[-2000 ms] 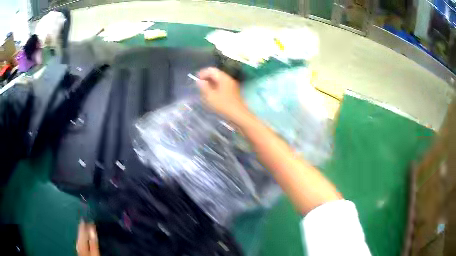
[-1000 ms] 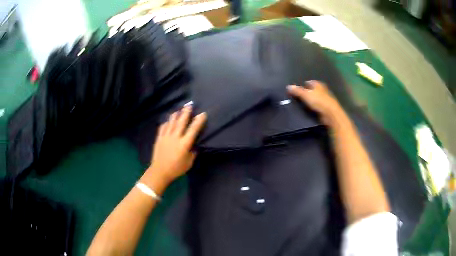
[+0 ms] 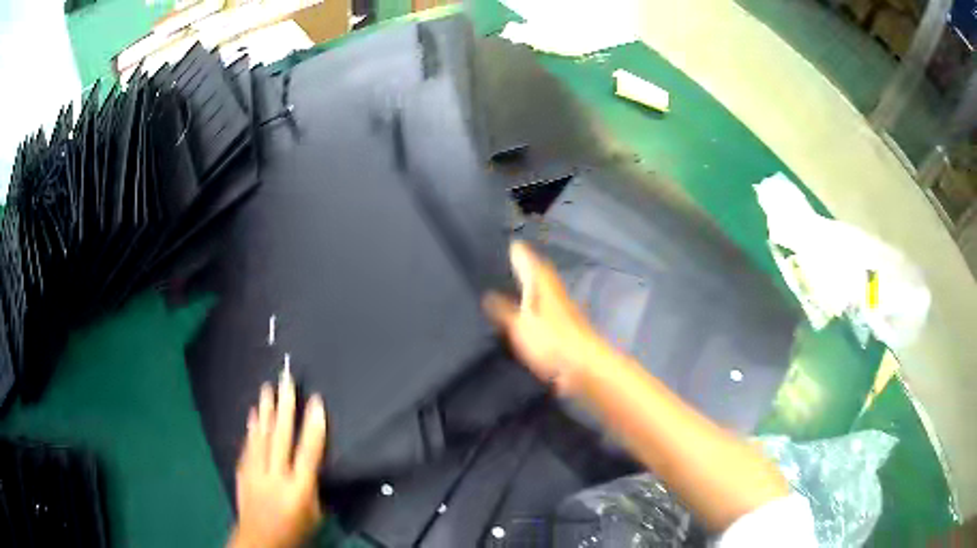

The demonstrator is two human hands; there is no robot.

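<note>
A smooth black plastic panel (image 3: pixel 354 257), partly blurred, lies in front of me over other black panels. My right hand (image 3: pixel 536 316) is at its right edge, with thumb and fingers around that edge. My left hand (image 3: pixel 281 455) lies with spread fingers on the panel's lower left part and grips nothing that I can see. More black panels (image 3: pixel 686 289) lie fanned under and to the right, some with white spots. A clear plastic bag (image 3: pixel 632 519) with dark contents lies at the bottom, partly behind my right forearm.
A fanned row of black panels (image 3: pixel 118 193) stands at the left. Cardboard and pale sheets (image 3: pixel 236 32) lie at the far edge. A yellowish-white scrap (image 3: pixel 641 91) and crumpled white packaging (image 3: pixel 846 262) lie right on the green table (image 3: pixel 139 364). A dark piece (image 3: pixel 54 498) is bottom left.
The view has shifted. The near panel with the raised centre housing no longer shows; a smooth panel lies in front. My hands have moved lower, and the plastic bag has come into view.
</note>
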